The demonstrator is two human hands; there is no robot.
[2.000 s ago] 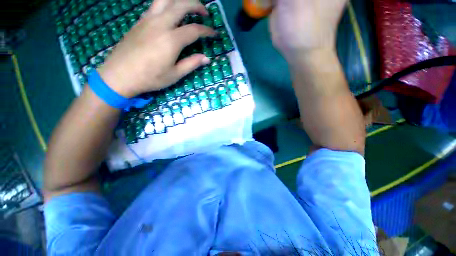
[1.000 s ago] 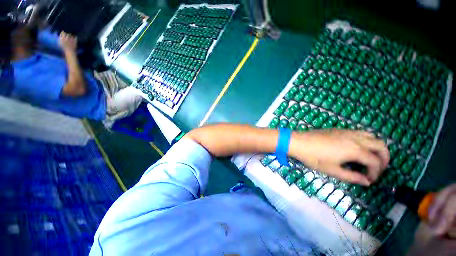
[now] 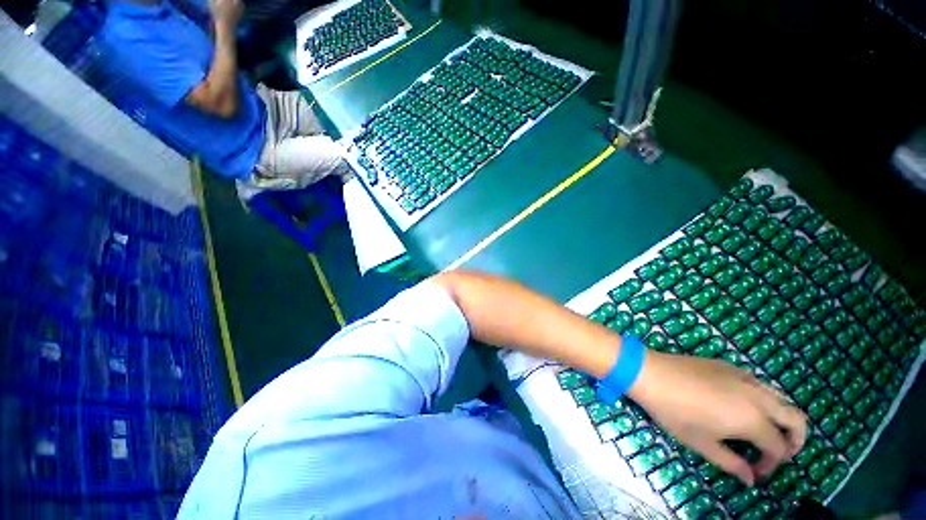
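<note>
Green circuit boards [image 3: 711, 295] lie in tight rows on a white foam sheet [image 3: 569, 432] at the right. My left hand [image 3: 723, 411], with a blue band [image 3: 621, 369] on its wrist, is over the nearer rows, fingers curled down onto the boards. A small dark gap shows between thumb and fingers; I cannot tell whether they hold anything. My right hand is not visible. A dark tip [image 3: 812, 508], likely the screwdriver's front, shows at the bottom edge near the boards.
More board sheets lie past a yellow line [image 3: 538, 205], on the green bench. A metal post [image 3: 647, 66] stands at the bench's back. A person in blue [image 3: 198, 86] sits at the upper left. Blue stacked crates [image 3: 91, 355] fill the left side.
The view has swung left, bringing in the neighbouring sheets and the seated person. The orange screwdriver and my right hand have left the picture. My left hand stays over the boards.
</note>
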